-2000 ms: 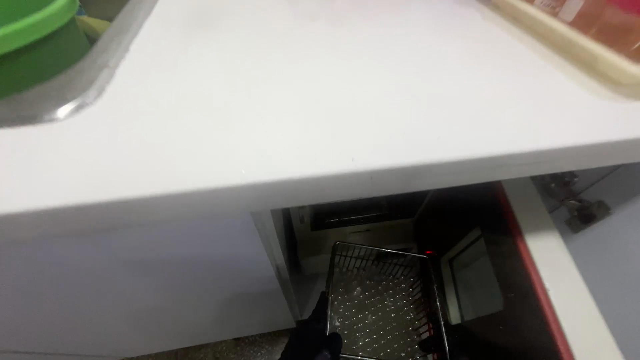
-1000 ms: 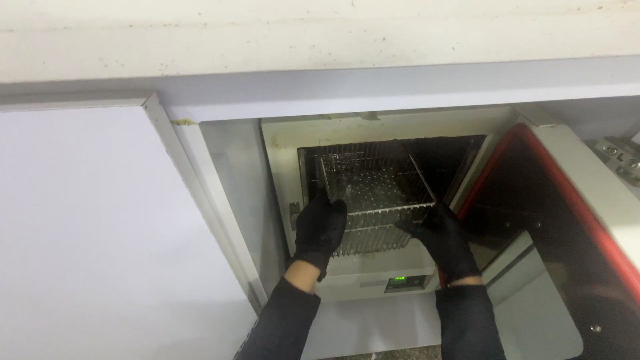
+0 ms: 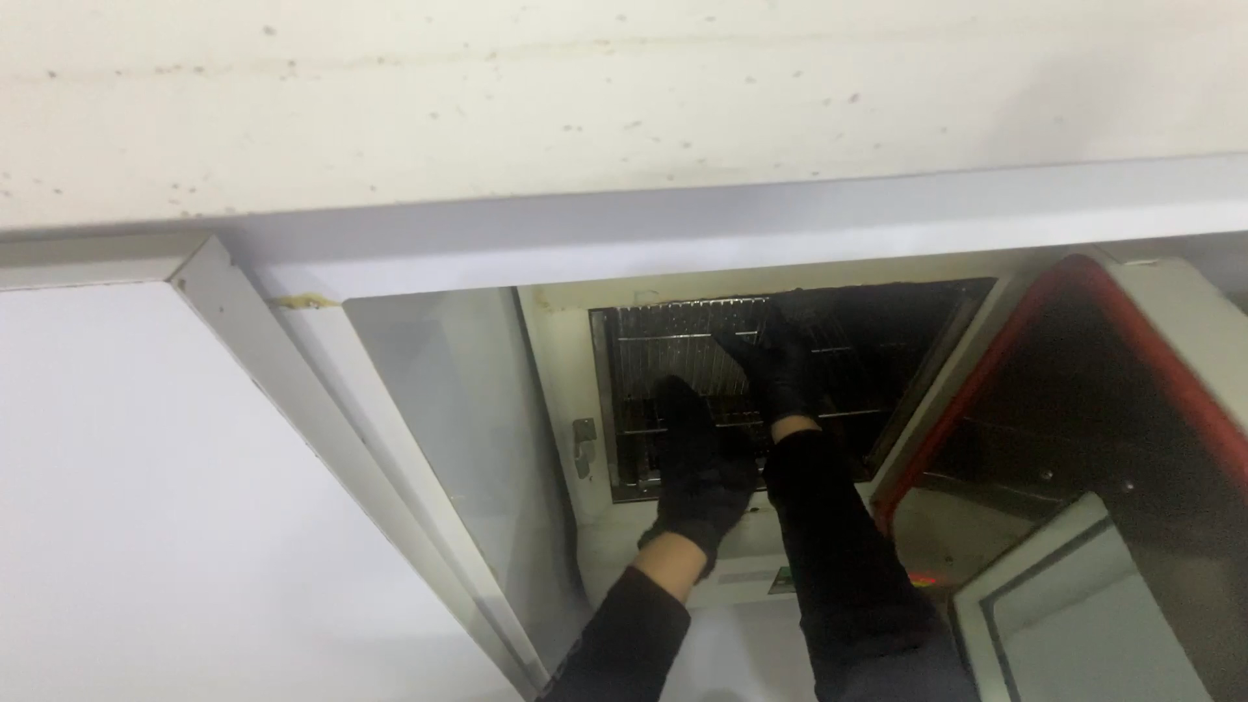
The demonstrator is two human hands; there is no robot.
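Both my hands wear black gloves and reach into the dark chamber of a white oven-like cabinet (image 3: 556, 390). A wire basket (image 3: 648, 361) stands inside at the left, on or among the metal rack bars. My left hand (image 3: 702, 468) is at the front of the chamber, palm side up to the basket's front, its fingers extended; the exact contact is unclear. My right hand (image 3: 775, 366) is deeper in, at the basket's right side, thumb and fingers spread. The far right of the chamber is too dark to make out.
The cabinet's door (image 3: 1072, 409) with a red seal and a window stands open at the right. Above runs a stained white worktop edge (image 3: 624, 117). At the left are a white panel (image 3: 175, 468) and the side wall of the recess. A small display (image 3: 783, 580) sits below the chamber.
The wire basket was held in front of the chamber and has moved inside it. My right hand has let go of its side and reaches deeper. The view has shifted a lot.
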